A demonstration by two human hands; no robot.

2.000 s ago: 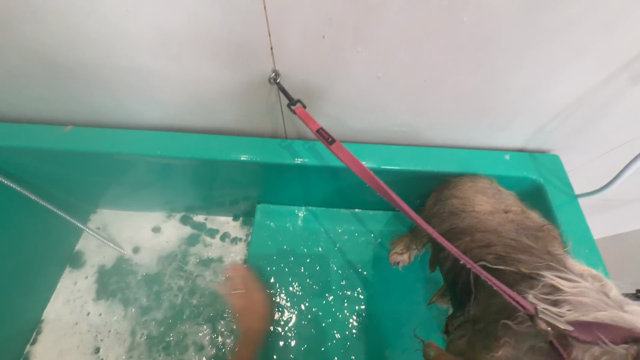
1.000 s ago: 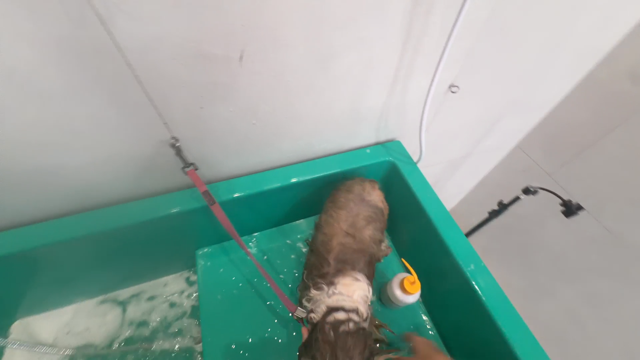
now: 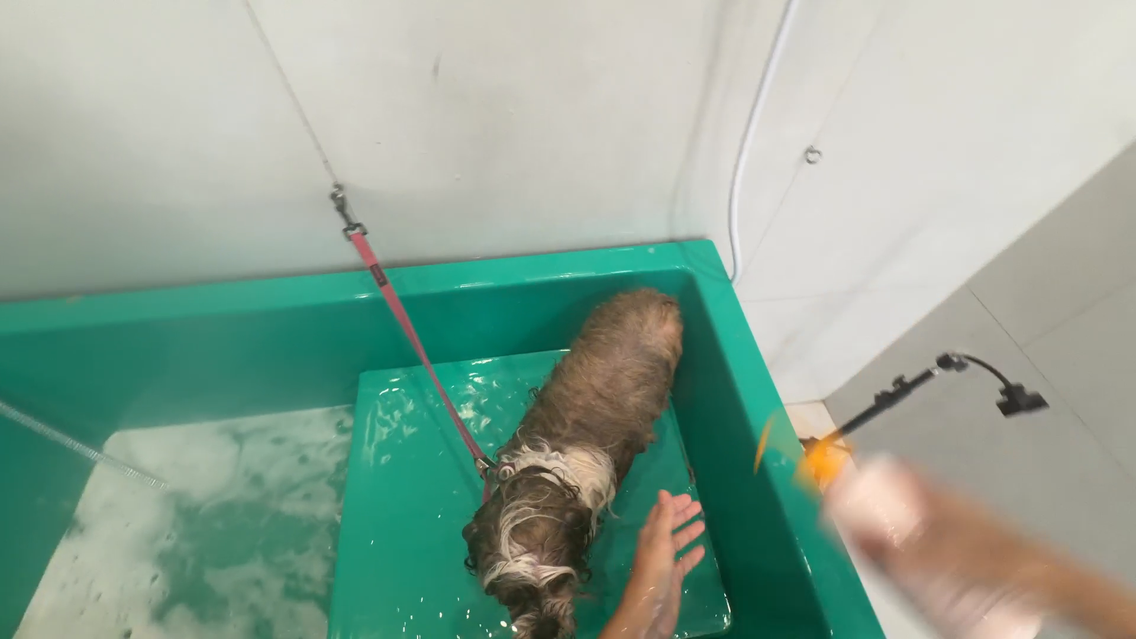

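Note:
A wet brown and white dog [image 3: 612,373] stands on the raised green platform [image 3: 399,497] of a tub, its head toward the bottom of the view. A pink leash [image 3: 408,328] runs from its neck to a metal clip [image 3: 344,213] at the wall. My left hand [image 3: 661,559] is beside the dog's head, fingers spread, holding nothing. Blurred at the right, my right hand [image 3: 914,532] is around a squeeze bottle with an orange cap [image 3: 825,461], above the tub's right rim. The fingers hide most of the bottle.
Foamy water [image 3: 240,524] lies in the tub's deeper left part, where a metal shower hose [image 3: 80,448] reaches in. The green rim [image 3: 772,390] borders the right side. Beyond it are a black jointed arm [image 3: 896,395] and, on the wall, a white hose [image 3: 754,124].
The bottle stood on the platform beside the dog a second ago; it is now lifted in my right hand, over the right rim. The view has swung right since the earliest frame.

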